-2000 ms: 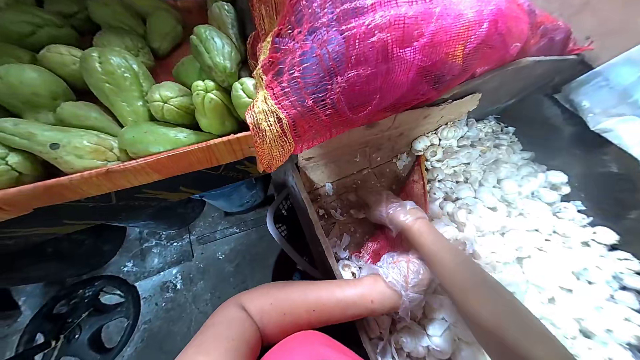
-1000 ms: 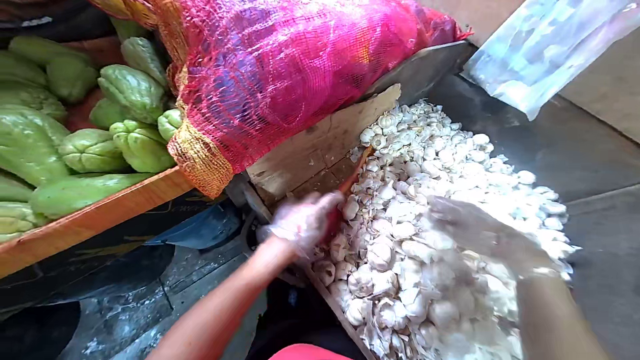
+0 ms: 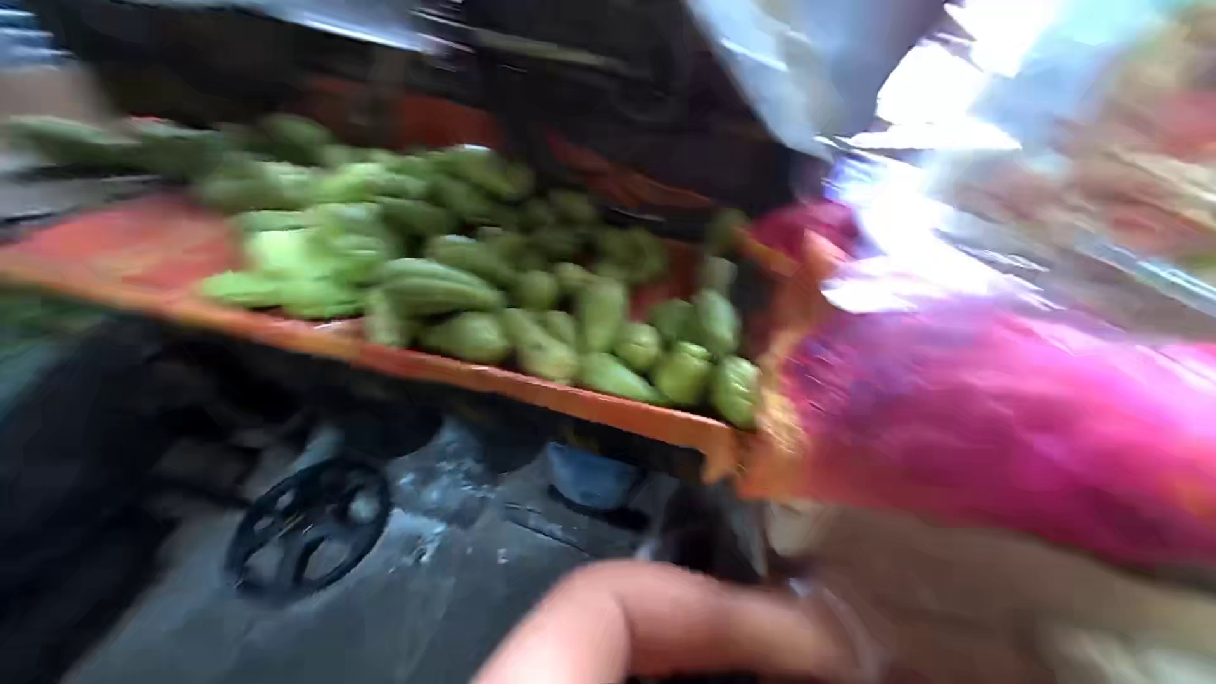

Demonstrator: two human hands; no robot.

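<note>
The head view is strongly blurred. My left forearm reaches in from the bottom edge toward the right, and my left hand point(image 3: 841, 622) is a smear at its end, in what looks like a clear plastic glove. It is beside a brown board point(image 3: 950, 570) under the pink mesh sack point(image 3: 997, 418); whether it holds anything cannot be told. My right hand is out of view. A pale blurred patch, possibly garlic point(image 3: 1102, 655), shows at the bottom right corner.
Many green chayotes point(image 3: 465, 337) lie on an orange-edged shelf point(image 3: 532, 391) left of the sack. Below are a black spoked wheel point(image 3: 309, 527) and a blue basin point(image 3: 594, 475) on the grey floor. Bright plastic sheeting point(image 3: 912, 237) hangs at the upper right.
The view has swung to the left and up, bringing in more of the chayote shelf. My right hand, over the garlic a second ago, has left the view.
</note>
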